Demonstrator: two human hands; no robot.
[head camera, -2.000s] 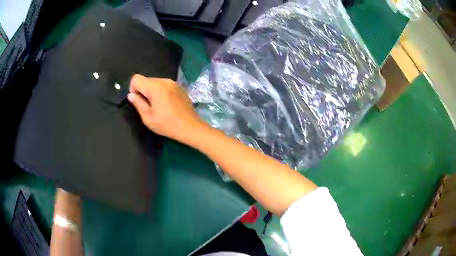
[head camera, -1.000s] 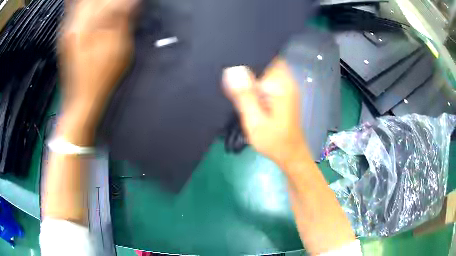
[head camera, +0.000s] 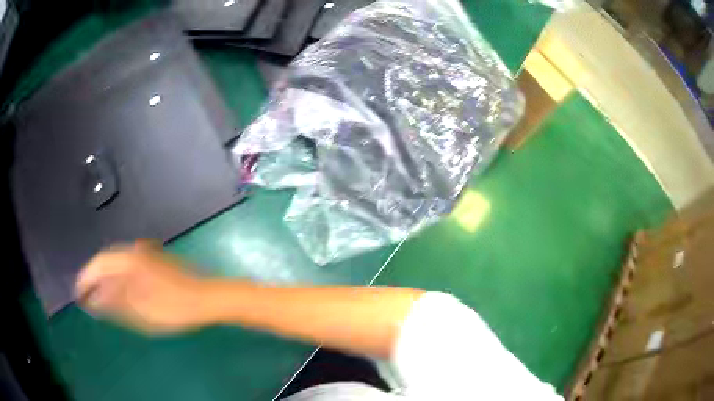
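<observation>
A flat black plastic panel lies on the green table at the left, with a raised centre housing that shows two white spots; two more white spots show farther up. My right hand is blurred over the panel's near edge, fingers curled; whether it holds anything cannot be told. My left hand is not in view. A shiny clear plastic bag full of dark contents lies right of the panel, its open end towards the panel with small red strands showing.
More black panels lie fanned at the far edge. Brown cardboard stands right of the bag. A large cardboard box is at the lower right, beyond the green floor.
The view has swung right. The lifted panel and my left hand have left the picture. My right hand has moved to the near edge of a panel lying on the table.
</observation>
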